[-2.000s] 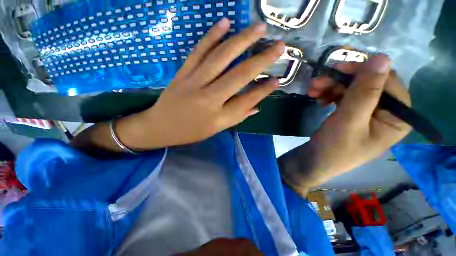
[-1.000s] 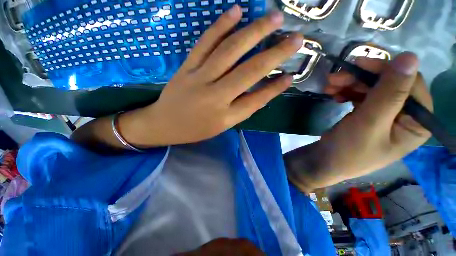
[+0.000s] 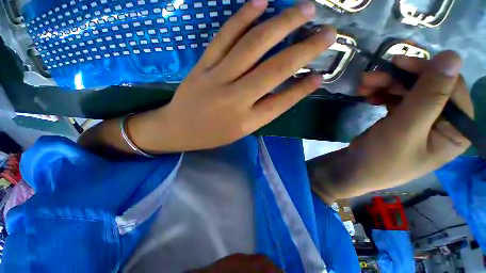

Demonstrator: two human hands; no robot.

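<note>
My left hand [image 3: 229,96] lies flat with fingers spread, over the right end of the blue liner sheet [image 3: 128,69] and partly over a silver watch-type frame [image 3: 340,61]. Its fingertips rest at this frame's left side; whether they press it is unclear. My right hand [image 3: 415,122] holds black tweezers [image 3: 398,73] like a pen, with the tip at the frame's upper right corner. Whether the tip carries a pad cannot be told. The sheet bears rows of tiny whitish pads. The clear blister tray [image 3: 373,29] holds the frames.
More frames sit in the tray, one beside my right fingers [image 3: 405,50] and others at the top edge. The dark green bench edge [image 3: 298,120] runs below my hands. A red stool [image 3: 389,213] and another person's blue sleeve [image 3: 466,186] show at lower right.
Tray, frames and both hands have shifted right and slightly up in the picture. The tweezers' tip stays at the same frame. My left hand stays spread.
</note>
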